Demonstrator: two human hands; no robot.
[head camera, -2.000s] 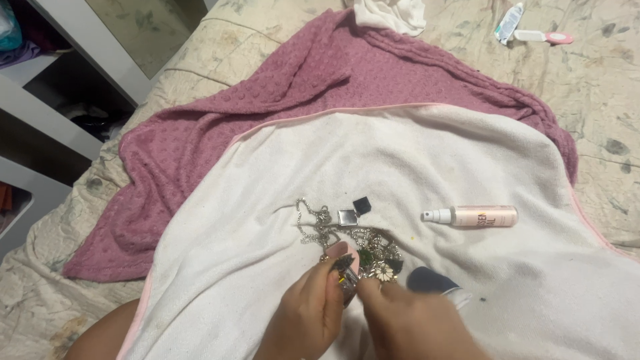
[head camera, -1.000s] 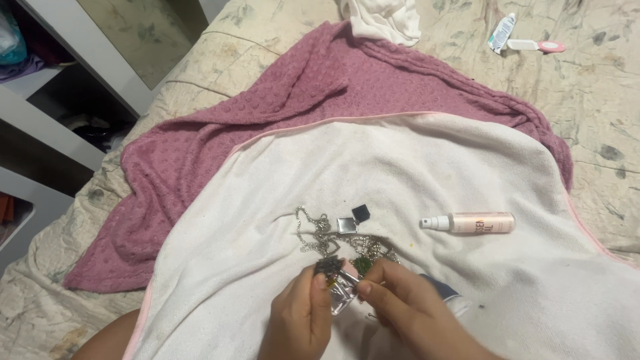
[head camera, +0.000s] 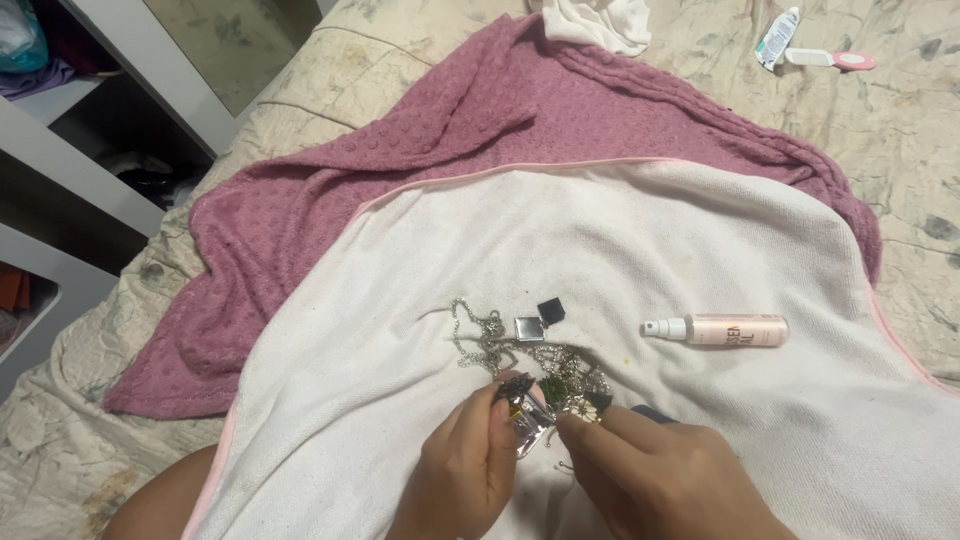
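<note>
Near the bottom middle, my left hand (head camera: 472, 450) grips a shiny silver jewelry piece (head camera: 531, 426) with a dark ornament at its top. The fingertips of my right hand (head camera: 637, 457) pinch at the right edge of the same piece. Just beyond the hands lies a heap of silver chains (head camera: 574, 367) with a dark green round piece (head camera: 553, 391) and a white flower ornament (head camera: 583, 409). Farther left a thin silver chain (head camera: 491, 337) lies tangled. Beside it are a square silver piece (head camera: 529, 328) and a black square piece (head camera: 552, 310). What my right palm covers is hidden.
A pink spray bottle (head camera: 735, 330) lies on the white towel (head camera: 600, 232), right of the jewelry. A mauve blanket (head camera: 420, 142) is under the towel. Beyond are a white cloth (head camera: 600, 22), a tube (head camera: 778, 37) and a pink-and-white handled item (head camera: 832, 59). Shelves (head camera: 90, 112) stand at left.
Both hands stay together over the jewelry. The silver piece in my left hand shows more plainly now than two seconds ago, and a dark blue object by my right hand is more covered.
</note>
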